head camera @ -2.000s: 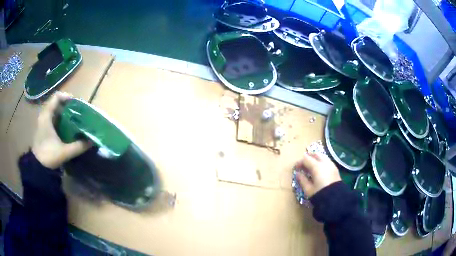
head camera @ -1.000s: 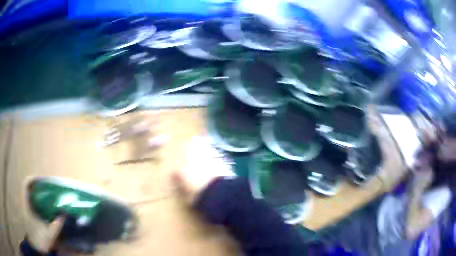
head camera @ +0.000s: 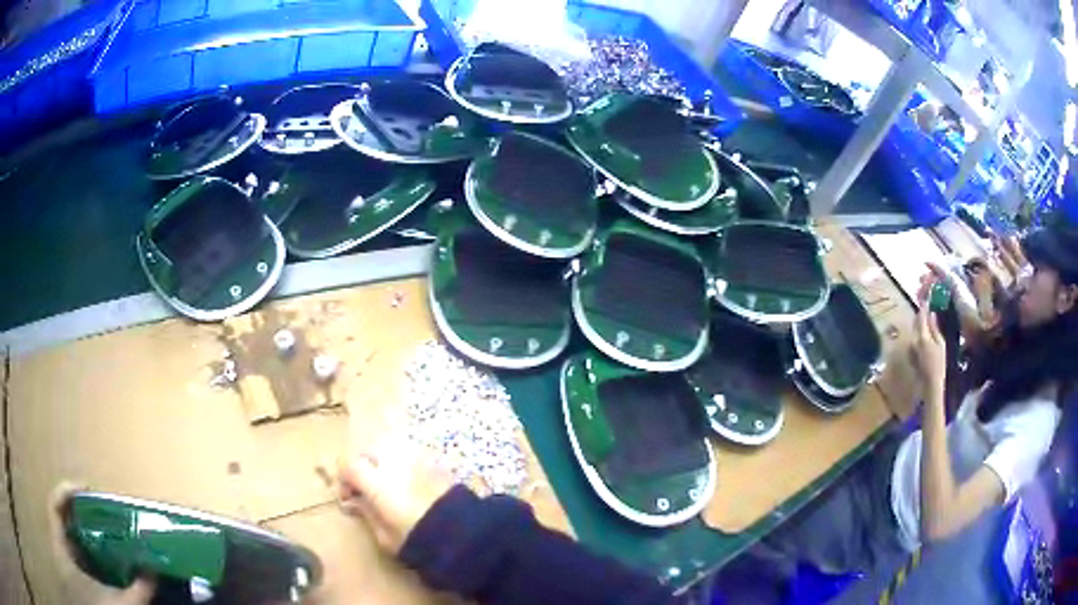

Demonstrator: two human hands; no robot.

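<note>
A green housing with a dark recess (head camera: 177,553) lies tilted at the bottom left. My left hand (head camera: 132,592) is mostly cut off by the bottom edge; only fingertips show against this housing, gripping it. My right hand (head camera: 396,490) is over the bench at the lower centre, fingers curled together; whether it pinches a small fastener cannot be told. A glittering pile of small fasteners (head camera: 467,420) lies just beyond and right of it. A brown pad (head camera: 281,381) with a few round silvery fittings (head camera: 284,339) lies ahead, to the left.
Many green housings with pale rims (head camera: 642,296) overlap in a heap from centre to right. Blue crates (head camera: 254,59) stand behind, one holding silvery parts (head camera: 621,65). A person in a white top (head camera: 999,443) sits at the right, hands raised. The bench has a cardboard cover (head camera: 106,414).
The view has swung right, bringing the heap to the centre and the other person into sight. My right hand stays by the fastener pile; the held housing now sits low at the left edge.
</note>
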